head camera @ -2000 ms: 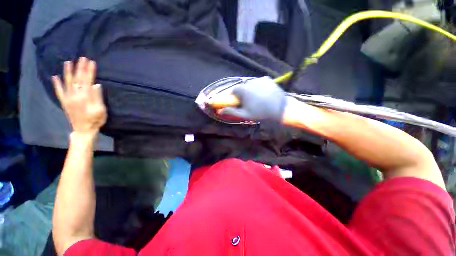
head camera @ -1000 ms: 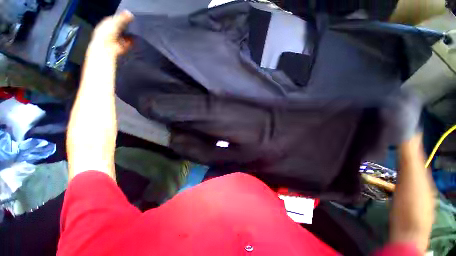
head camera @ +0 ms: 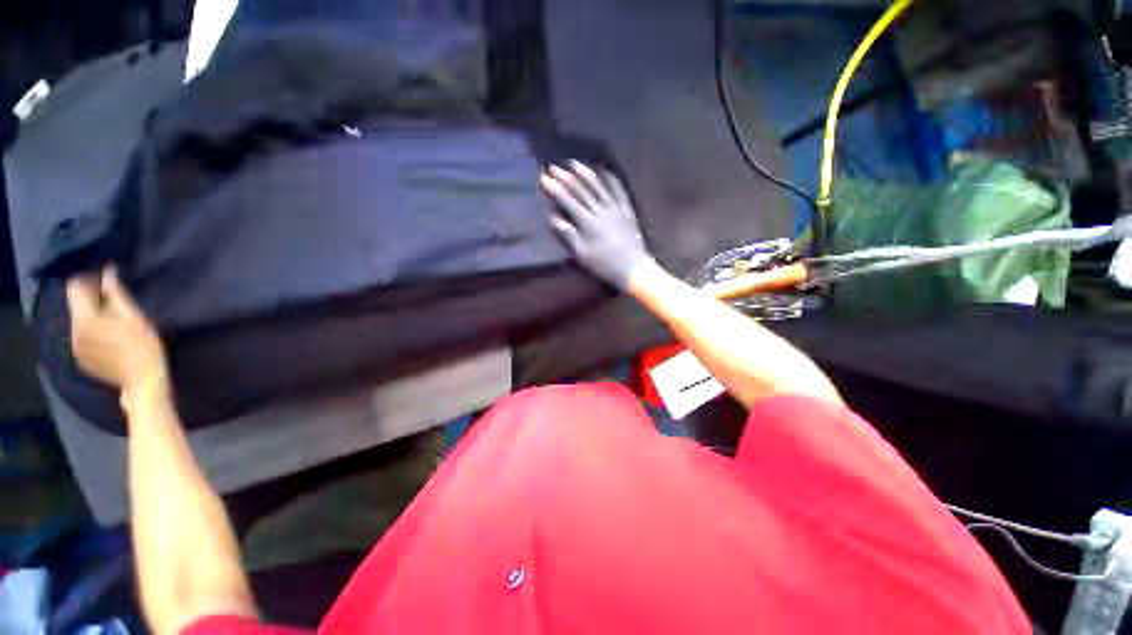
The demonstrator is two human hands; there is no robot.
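Observation:
A dark jacket (head camera: 360, 223) lies spread across the grey padded table, with folds along its far side. My bare left hand (head camera: 114, 329) is at its left end, with the fingers closed on the cloth; the fingertips are partly hidden. My right hand (head camera: 598, 230), in a grey glove, rests flat on the right part of the cloth with fingers apart and holds nothing. The steam iron (head camera: 760, 283) with its tan handle stands at the table's right end, beyond my right forearm.
The grey table edge (head camera: 441, 395) shows nearest me. A red box with a white label (head camera: 683, 382) is by my right forearm. A yellow hose (head camera: 834, 124), a whitish steam hose (head camera: 981, 248) and a black cord (head camera: 745, 143) reach the iron. A green bundle (head camera: 1012, 230) lies at right.
My right hand let go of the iron, then both hands lifted and turned the jacket. It now lies flat in a new position, and my right hand has moved left from its right side.

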